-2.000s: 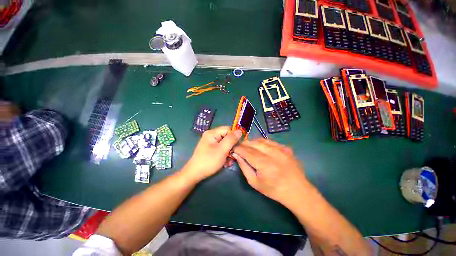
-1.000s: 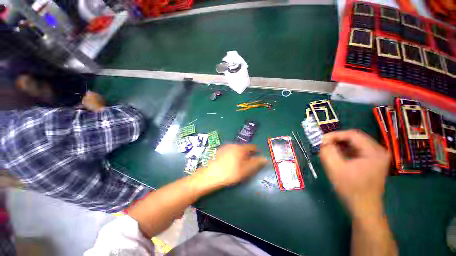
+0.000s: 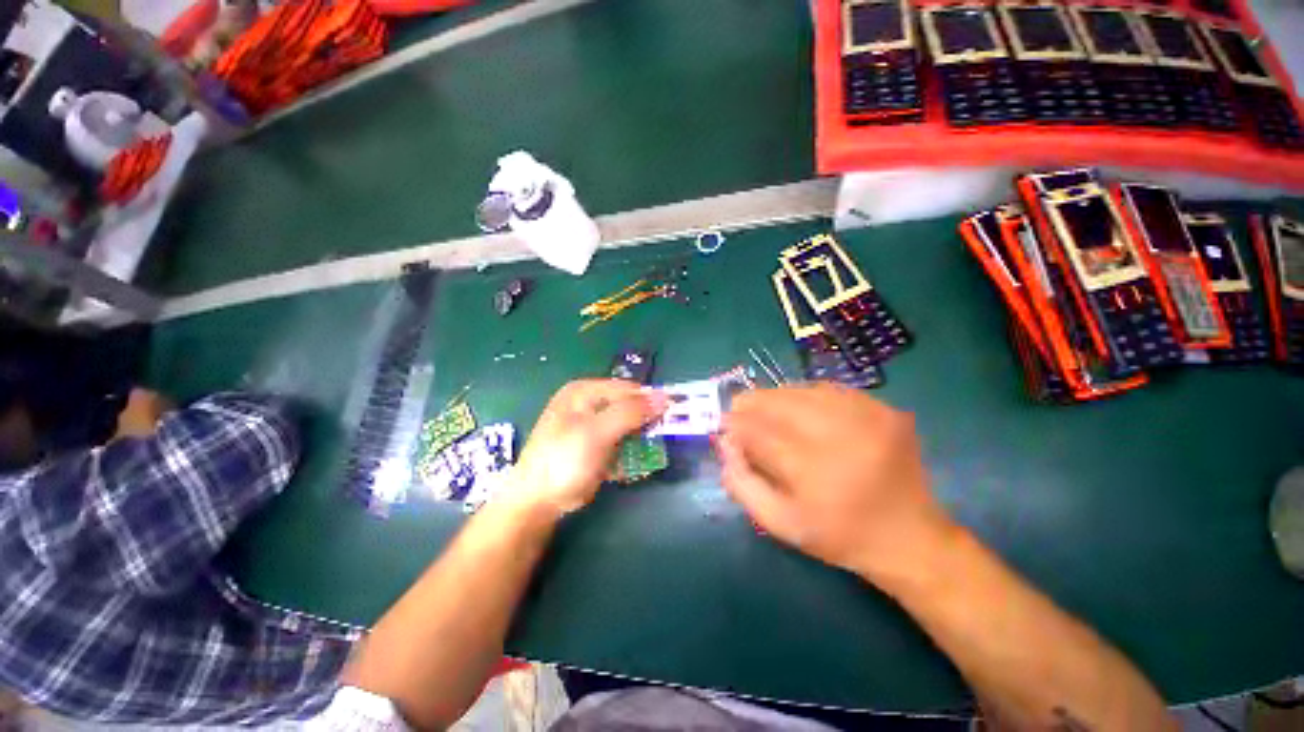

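Note:
My left hand and my right hand hold a small whitish sheet with dark cut-outs between their fingertips, above the middle of the bench. A green keypad board shows just below my left fingers; I cannot tell whether it is held or lies on the bench. The open phone body is mostly hidden by my right hand; only bits of its edge show. Tweezers lie behind my right hand. A black battery lies behind my left fingertips.
Loose boards and a clear patterned strip lie left. A white bottle, orange-handled tool and front covers lie behind. Phones and a red tray are right. A person's plaid sleeve is at left.
The hands were apart, with the phone body lying between them; now they are together over that spot, holding the whitish sheet. A green board now shows by my left hand. The view has shifted.

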